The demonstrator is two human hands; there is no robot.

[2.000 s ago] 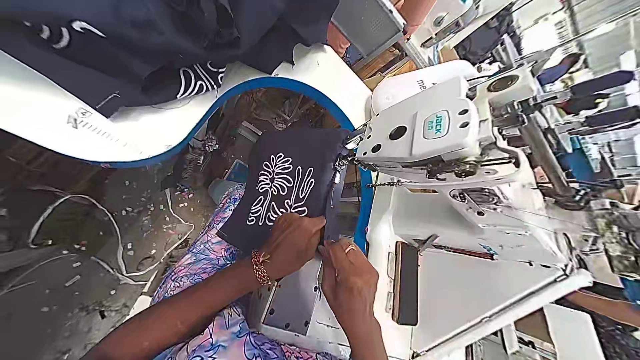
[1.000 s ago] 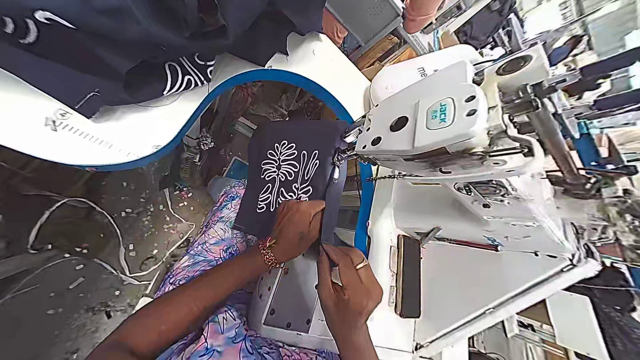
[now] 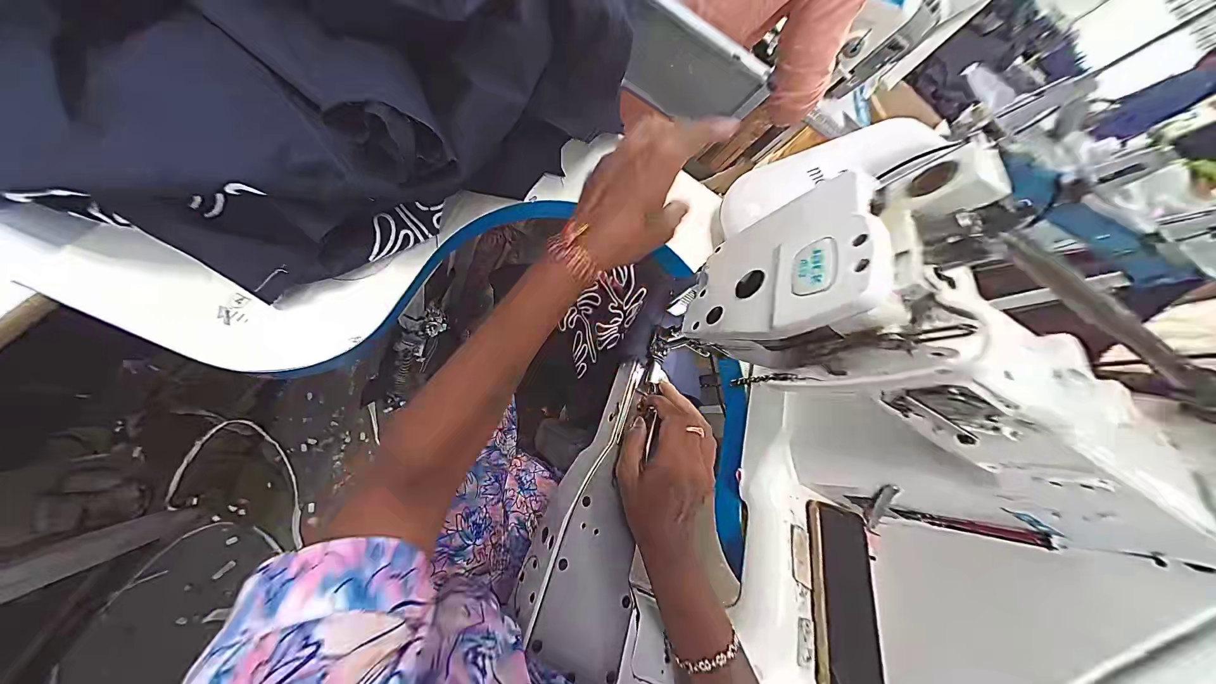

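A dark navy fabric piece with white looped stitching (image 3: 608,313) hangs by the needle area of a white Jack sewing machine (image 3: 788,275), partly behind my left forearm. My left hand (image 3: 632,195) is raised above this piece, fingers spread and blurred, with nothing visible in it. My right hand (image 3: 670,461) is at the end of the machine's narrow metal arm (image 3: 579,532), just below the needle area. Its fingers are curled by a small dark metal part; whether they grip anything is unclear.
A large pile of navy fabric (image 3: 313,104) lies on the white curved tabletop with a blue edge (image 3: 313,351). A grey bin (image 3: 698,57) and another person's arm (image 3: 812,57) are at the top. Cords and scraps lie on the floor at left.
My left hand has let go of the fabric and moved up. The patterned piece now hangs farther up, by the needle area. My right hand has moved up close to the needle area.
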